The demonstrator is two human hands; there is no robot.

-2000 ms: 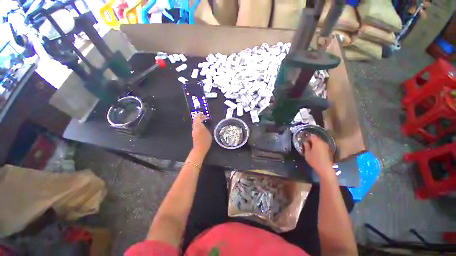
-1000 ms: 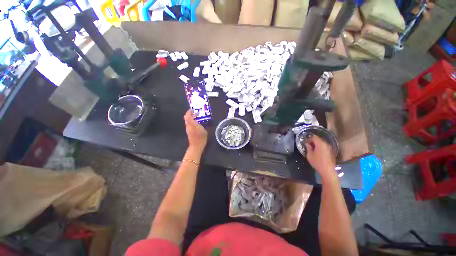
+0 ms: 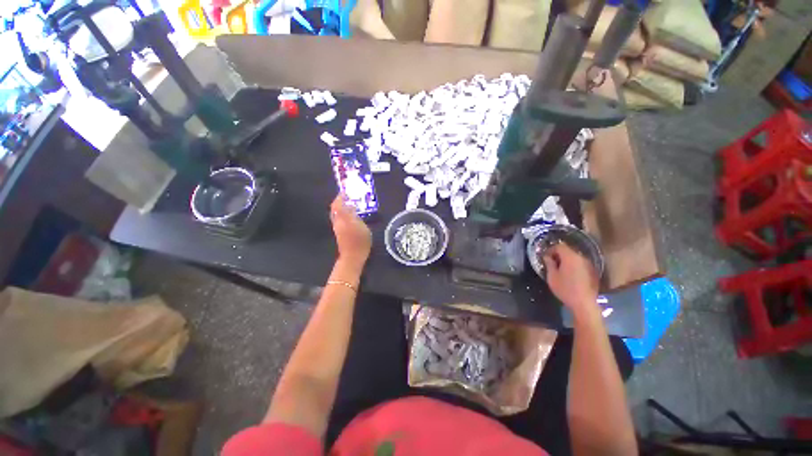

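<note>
My left hand (image 3: 351, 233) is at the near end of the smartphone (image 3: 355, 178), which has a bright screen; I cannot tell whether the hand grips it or only touches it. My right hand (image 3: 570, 274) reaches into the right parts bowl (image 3: 594, 249), fingertips down inside; whether they pinch a part is hidden. The left parts bowl (image 3: 416, 239) holds small silvery parts. The green hand press (image 3: 534, 147) stands between the bowls, its dark base (image 3: 485, 256) at the table edge. White plastic pieces (image 3: 436, 129) lie heaped behind.
An open carton (image 3: 525, 370) of greyish pieces sits at my lap. A second press (image 3: 191, 134) with a red-knobbed lever and a spare bowl (image 3: 224, 197) stand at left. Brown boards (image 3: 623, 196) edge the table (image 3: 294, 240). Red stools (image 3: 766, 205) stand at right.
Over the two seconds my left hand has shifted slightly left along the phone's near end, and the screen picture has changed. My right hand stays in the right bowl.
</note>
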